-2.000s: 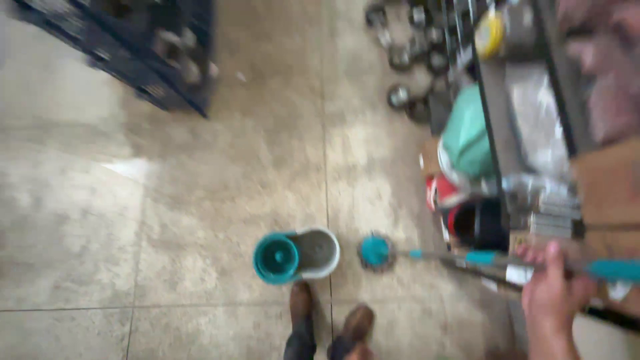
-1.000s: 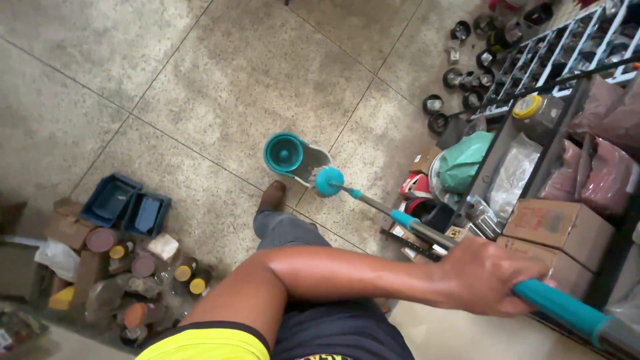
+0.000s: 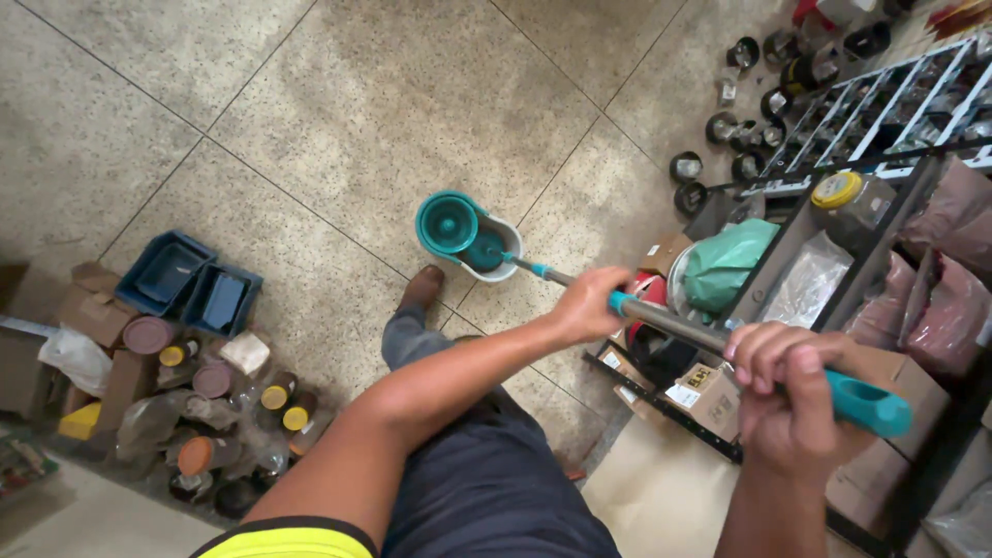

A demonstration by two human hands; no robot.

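A spin-mop bucket [image 3: 512, 230], white with a teal wringer basket [image 3: 447, 223], stands on the speckled floor by a brown shoe. The head of the mop [image 3: 485, 251] is down inside the grey-white part of the bucket, beside the basket; its strands are hard to make out. From there the metal mop handle [image 3: 674, 324] slants up to the right and ends in a teal grip. My left hand [image 3: 590, 304] is closed around the pole near a teal collar. Higher up, my right hand [image 3: 802, 387] grips the pole just below the teal end.
Shelving with cardboard boxes [image 3: 707, 399], a green bag [image 3: 728, 263] and a yellow-lidded jar [image 3: 851, 200] lines the right side. Black caster-like items [image 3: 687, 167] lie on the floor at upper right. Blue bins [image 3: 167, 273] and lidded jars [image 3: 208, 456] crowd the lower left.
The mop head has gone from beside the bucket into it. Two hands are now on the pole, where one showed a second ago.
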